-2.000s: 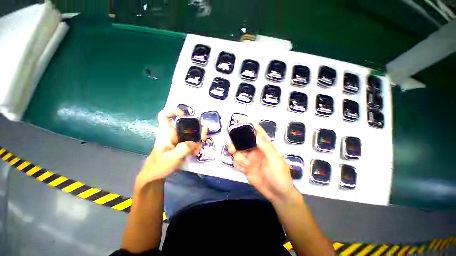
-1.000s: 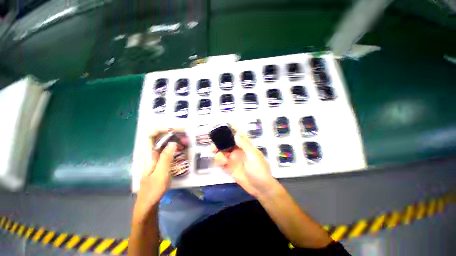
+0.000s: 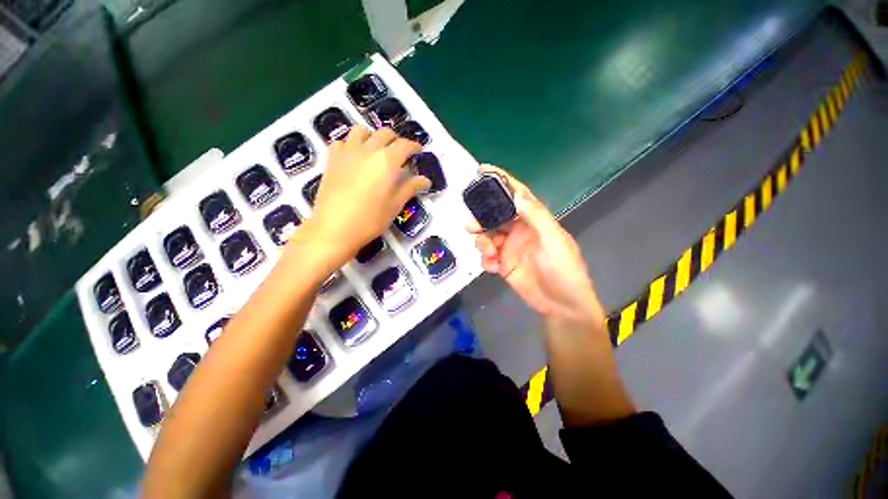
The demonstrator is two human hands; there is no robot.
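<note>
A white foam tray [image 3: 115, 375] holds rows of black rounded-square smartwatch bodies and lies slanted across the bench. My left hand [image 3: 370, 185] reaches over the tray's right part. Its thumb and fingertips are around a dark smartwatch body [image 3: 429, 172] low at the tray, near its right edge. My fingers hide part of it and nearby units. My right hand [image 3: 534, 255] holds another smartwatch body [image 3: 490, 201] just beyond the tray's right edge, with its plain black face up. Some tray units, such as this lit smartwatch body [image 3: 351, 321], show coloured marks.
The green bench surface [image 3: 574, 107] extends beyond the tray. A grey-white post [image 3: 394, 27] stands past the far right corner. A small white piece [image 3: 195, 171] lies at the far edge. Yellow-and-black floor tape [image 3: 725, 234] and a green floor sign [image 3: 806, 368] are at right.
The view has turned, and the tray now slants. My left hand has moved from the tray's near left to its right end. My right hand has moved past the right edge, still holding a watch.
</note>
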